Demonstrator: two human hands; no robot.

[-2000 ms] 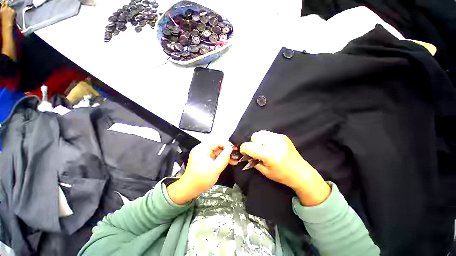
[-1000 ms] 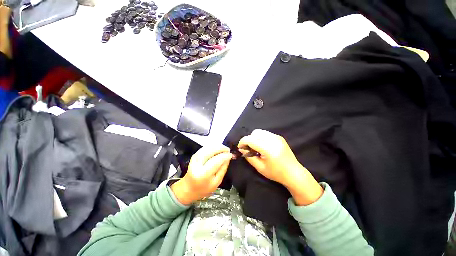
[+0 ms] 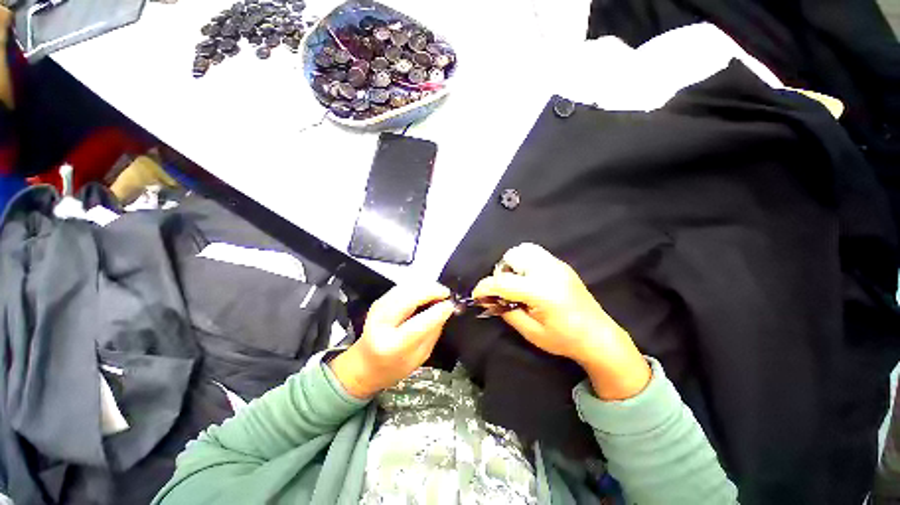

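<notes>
A large black garment (image 3: 632, 227) lies over the table and my lap. Two dark buttons sit near its front edge, one at the top (image 3: 563, 108) and one lower (image 3: 509, 198). My left hand (image 3: 405, 330) pinches a small dark button (image 3: 460, 304) at the garment's edge between thumb and finger. My right hand (image 3: 543, 301) is close beside it, fingertips nearly touching the button. A dark slim tool, likely thread snips (image 3: 493, 309), is held in my right hand and sticks out below the fingers. No needle or thread can be made out.
A blue-rimmed tub (image 3: 380, 120) full of dark buttons stands on the white table (image 3: 247, 138), with loose buttons (image 3: 247, 28) to its left. A black phone (image 3: 394, 197) lies between tub and garment. Dark grey garments (image 3: 148, 325) are heaped at left, more black cloth (image 3: 839, 59) at upper right.
Both hands stay at the garment's edge. My right hand's fingers have shifted slightly, and the snips show more below them than one second ago. The view has moved a little.
</notes>
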